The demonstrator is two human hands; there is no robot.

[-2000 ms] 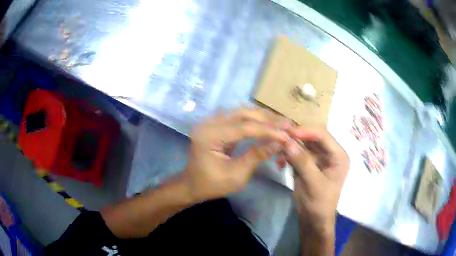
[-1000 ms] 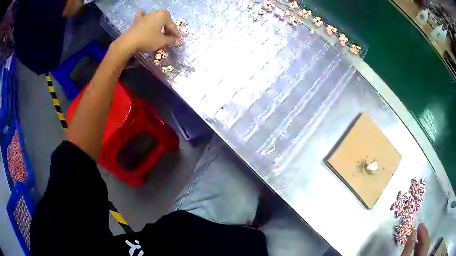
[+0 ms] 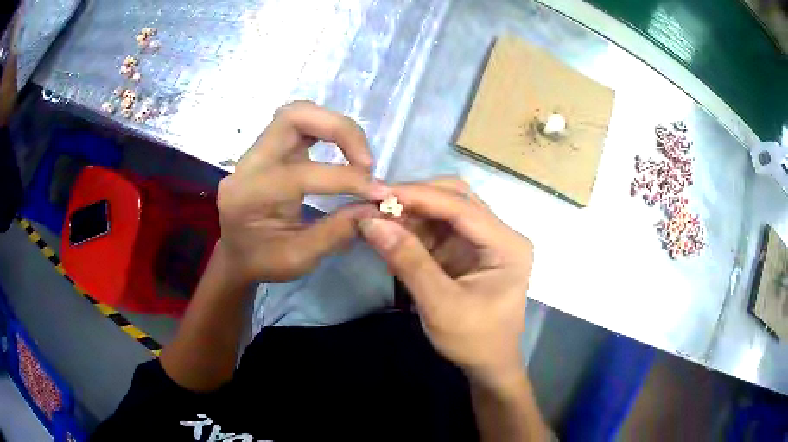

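Note:
A tiny cream figure piece [image 3: 391,206] with small reddish marks is pinched between the fingertips of both hands, in front of the table's near edge. My left hand [image 3: 289,194] holds it from the left with thumb and finger. My right hand [image 3: 462,259] holds it from the right with thumb and forefinger. A tan cardboard pad [image 3: 510,95] lies beyond my right hand, with a white glue dab [image 3: 555,124] and dark marks on it. Red-and-white pieces [image 3: 674,186] lie in a loose pile right of the pad. Joined figures [image 3: 130,69] stand at the far left.
A clear plastic tray [image 3: 285,60] covers the table's left part. A second cardboard pad [image 3: 772,280] is at the far right edge. A red stool [image 3: 104,242] with a phone [image 3: 90,223] on it stands on the floor at left, near a blue crate of reddish parts [image 3: 39,380].
My left hand has come back from the figures at the table's far left. My right hand has moved from beside the red-and-white pile. Both now meet at the small piece.

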